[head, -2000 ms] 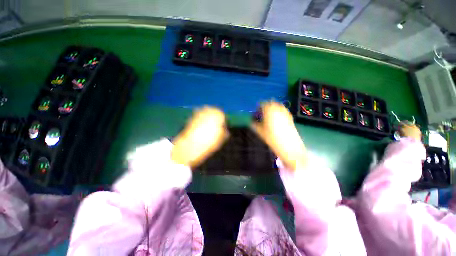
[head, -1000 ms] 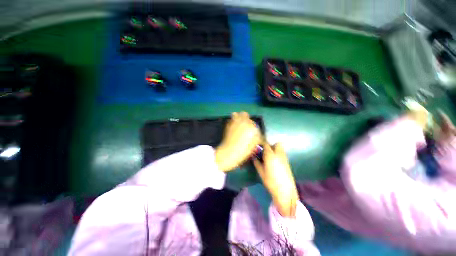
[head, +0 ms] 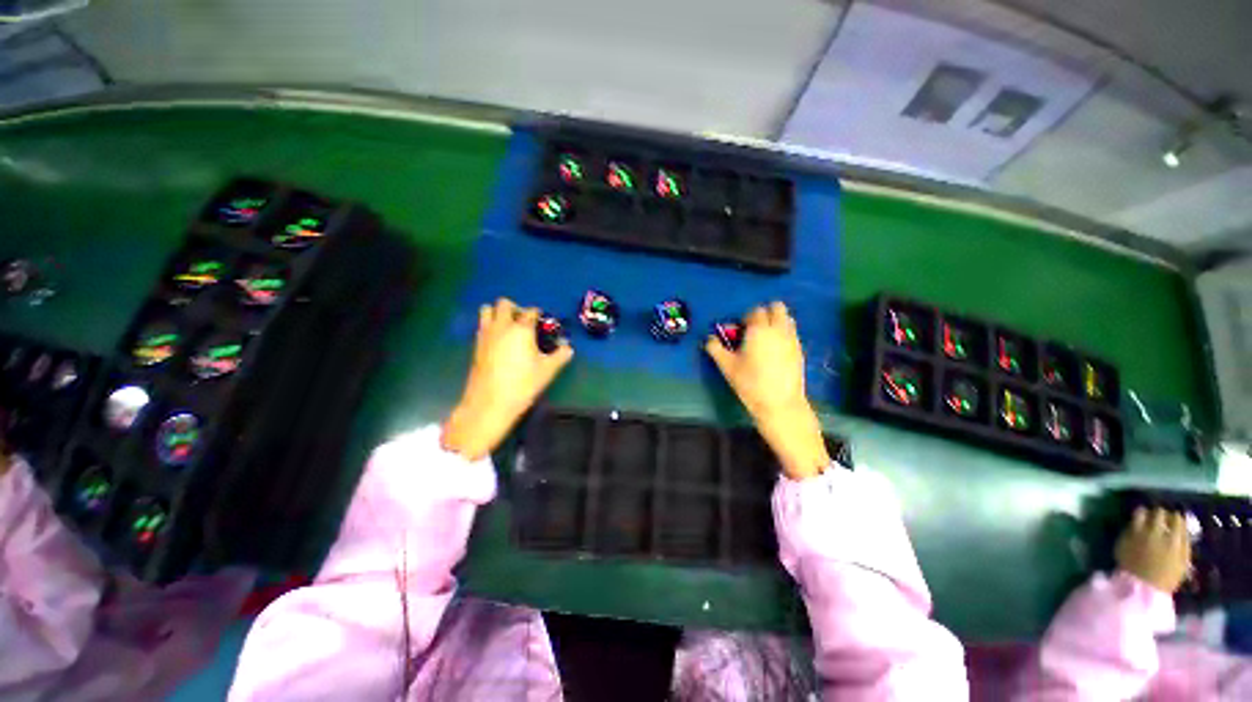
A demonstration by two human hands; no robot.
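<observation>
My left hand [head: 511, 359] holds a small round black lens unit [head: 551, 333] at the front left of the blue mat [head: 632, 279]. My right hand [head: 759, 359] holds another lens unit [head: 728, 333] at the mat's front right. Two more lens units stand on the mat between my hands, one at left [head: 597, 313] and one at right [head: 670, 318], with bright streaks on their faces. The working tray [head: 625, 487] lies nearest me; its visible pockets hold nothing, and my right forearm covers part of its right end.
The back tray [head: 742, 240] on the mat is partly filled. A filled right-hand tray [head: 1000, 384] lies at an angle. A tall tray stack [head: 295, 370] is at left. A neighbour's hand [head: 1153, 549] is over a dark tray at far right; a pink sleeve shows at far left.
My hands have moved from the working tray up to the blue mat and are apart. Two units on the mat have become four, counting the two in my hands. The view has shifted.
</observation>
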